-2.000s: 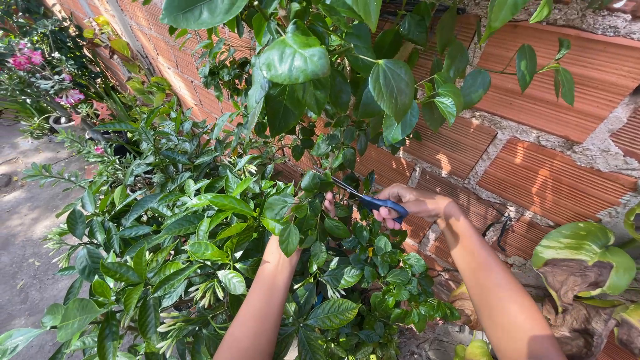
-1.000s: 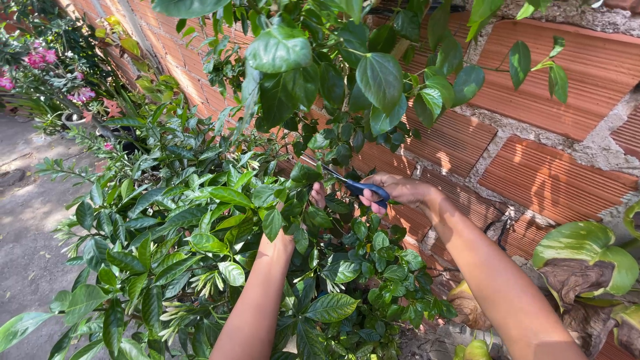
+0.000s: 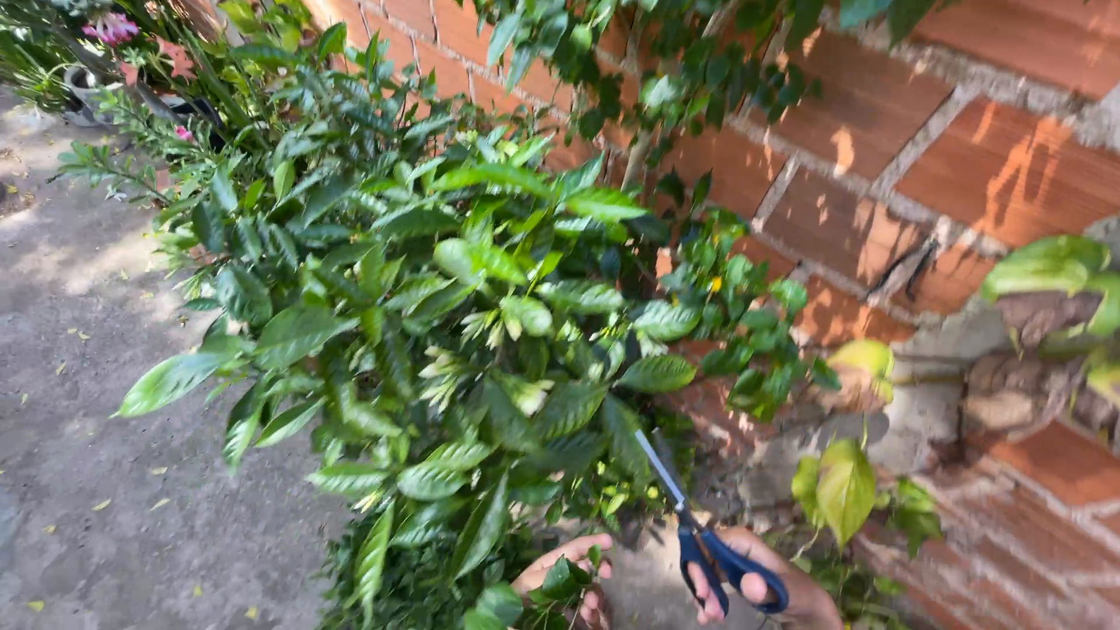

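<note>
In the head view my right hand (image 3: 770, 582), low and right of centre, grips blue-handled scissors (image 3: 691, 525) with fingers through the loops. The metal blades point up and left, in front of the leaves of a bushy plant (image 3: 490, 350). My left hand (image 3: 569, 573), at the bottom just left of the scissors, is shut on a leafy cutting (image 3: 556, 591) with small green leaves. Part of that hand is hidden behind the leaves. Clusters of pale buds (image 3: 516, 394) show in the bush above it.
A rough hollow-brick wall (image 3: 875, 175) runs along the right, with a climbing plant (image 3: 682, 79) against it. Large yellow-green leaves (image 3: 844, 490) stand out at the right. Grey paved ground (image 3: 131, 490) lies at the left, and pink flowers (image 3: 112, 28) are in the upper left corner.
Both hands have come down from the climbing plant by the wall to below the bush, with the scissors still in my right hand. The view has swung lower.
</note>
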